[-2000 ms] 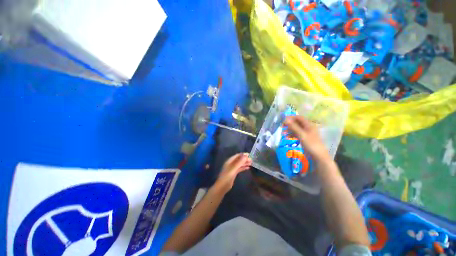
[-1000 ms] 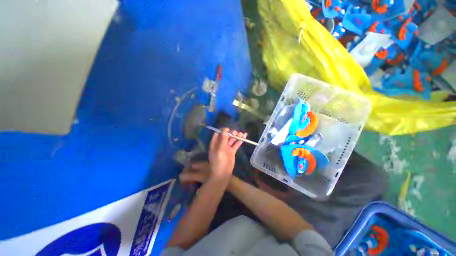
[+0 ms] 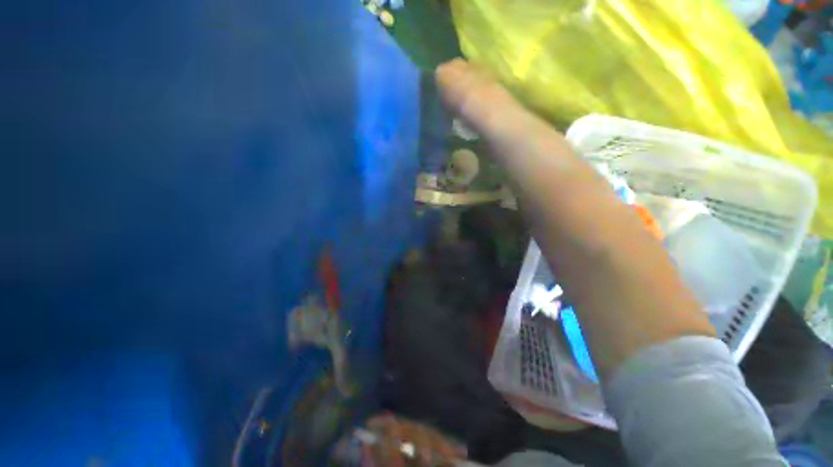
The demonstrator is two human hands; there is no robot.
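My right arm crosses over the white basket (image 3: 785,214), and my right hand (image 3: 464,87) is at the machine's far edge, beside the yellow bag. Its fingers are blurred and mostly hidden. My left hand (image 3: 402,442) is low at the bottom edge, cut off and blurred, with small white spots at the fingers; its grip is unclear. The basket, tilted, holds blue and orange plush pieces (image 3: 578,342) and a pale white piece (image 3: 717,260), partly covered by my forearm. The filling nozzle's tube cannot be made out.
The blue machine (image 3: 183,182) fills the left side. A clamp with a red part (image 3: 329,283) is on it, above my left hand. The yellow bag (image 3: 630,64) lies behind the basket, with more pieces at upper right. A pale metal fitting (image 3: 457,196) is left of the basket.
The view has shifted and come closer. My right hand has moved from beside the nozzle base to the machine's far edge. My left hand no longer shows on the tube; it is at the bottom edge.
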